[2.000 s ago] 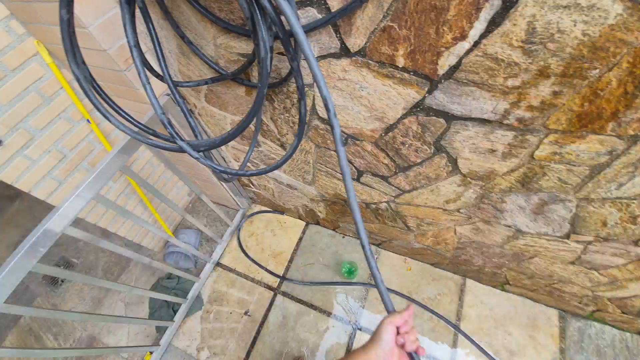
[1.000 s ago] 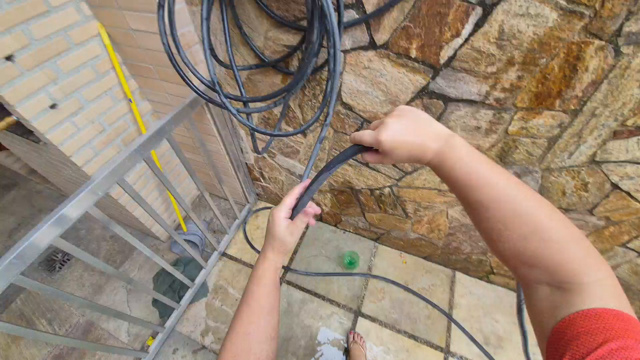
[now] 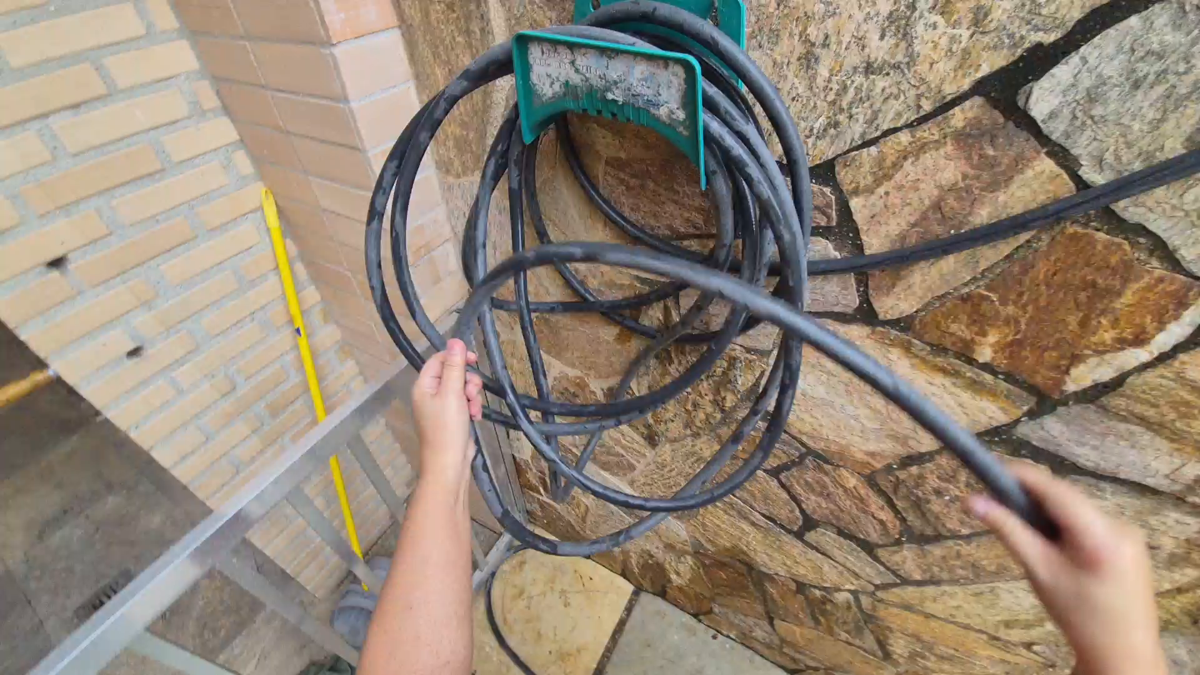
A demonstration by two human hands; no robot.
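A black garden hose (image 3: 647, 403) hangs in several loose loops from a green hose holder (image 3: 609, 84) on the stone wall. My left hand (image 3: 448, 389) grips the hose at the left side of the loops. From there a length of hose arches up and over to the lower right, in front of the coil, into my right hand (image 3: 1078, 553), which is closed around it. Where the hose runs beyond my right hand is hidden.
A metal railing (image 3: 225, 525) runs diagonally at lower left. Behind it a yellow pole (image 3: 305, 356) leans by the brick wall (image 3: 112, 169), with a grey cloth-like item (image 3: 354, 609) near its foot. Two dark lines (image 3: 1012, 225) stretch right from the coil. Stone tiles (image 3: 553, 609) cover the floor.
The view has tilted up to the hose holder. My hands, close together on the hose one second ago, are now far apart, with an arched length between them.
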